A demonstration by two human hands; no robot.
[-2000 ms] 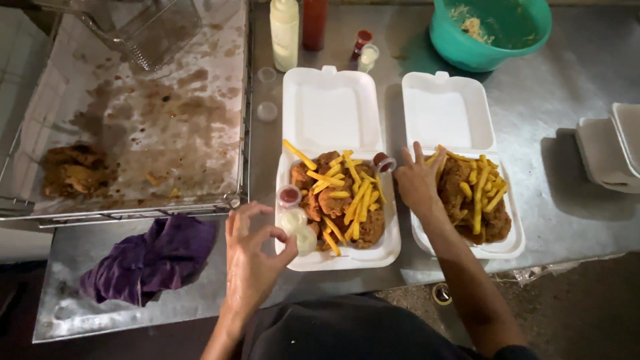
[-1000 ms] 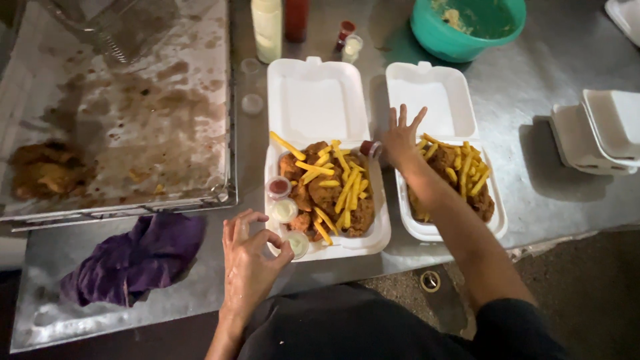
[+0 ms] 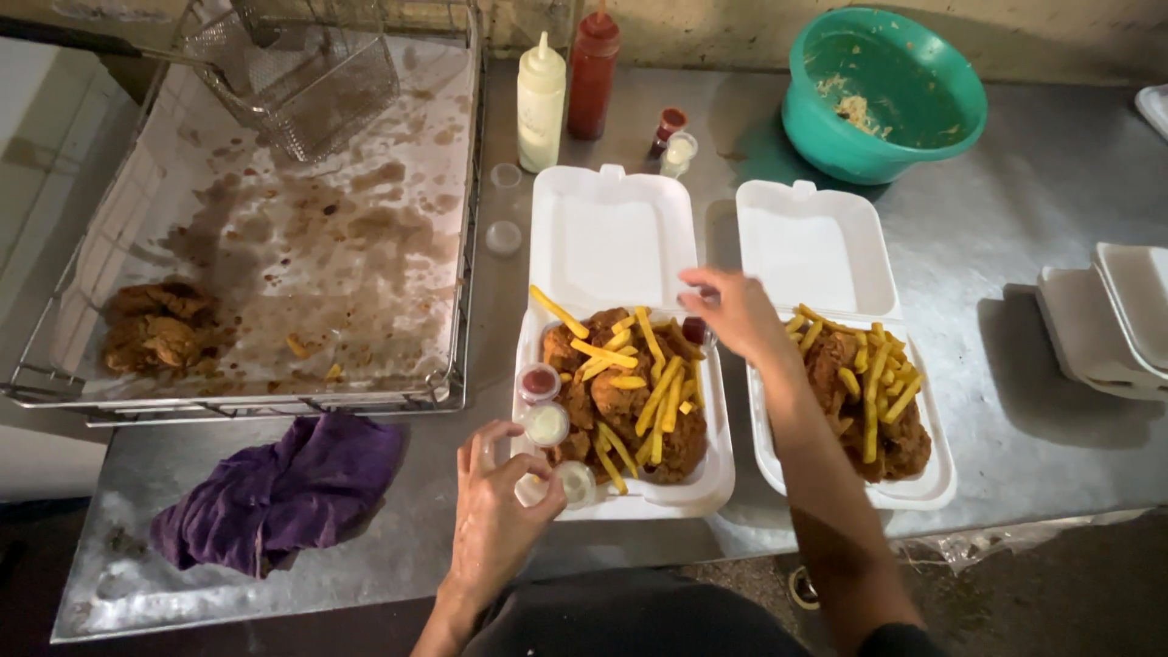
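Two white foam takeaway boxes stand with lids raised, the left box (image 3: 613, 237) and the right box (image 3: 812, 246). Each holds fried chicken and French fries (image 3: 671, 392). Along the left box's left side are a small cup of red sauce (image 3: 538, 382) and two cups of pale sauce (image 3: 547, 424); another red sauce cup (image 3: 695, 330) sits at its right side. My left hand (image 3: 506, 497) is at the lower left corner, fingers curled beside the lower pale cup; whether it grips the cup is unclear. My right hand (image 3: 735, 310), slightly blurred, is over the left box's upper right edge, near the red cup.
A paper-lined wire tray (image 3: 464, 301) holds fried chicken (image 3: 160, 328) and a fry basket (image 3: 310, 91). Behind the boxes stand a pale squeeze bottle (image 3: 541, 109), a red one (image 3: 593, 78) and a green bowl (image 3: 821, 137). A purple cloth (image 3: 283, 497) lies left; stacked foam boxes (image 3: 1077, 328) stand right.
My right hand has moved left from the right box to the upper right edge of the left box. My left hand stays by the left box's lower left corner.
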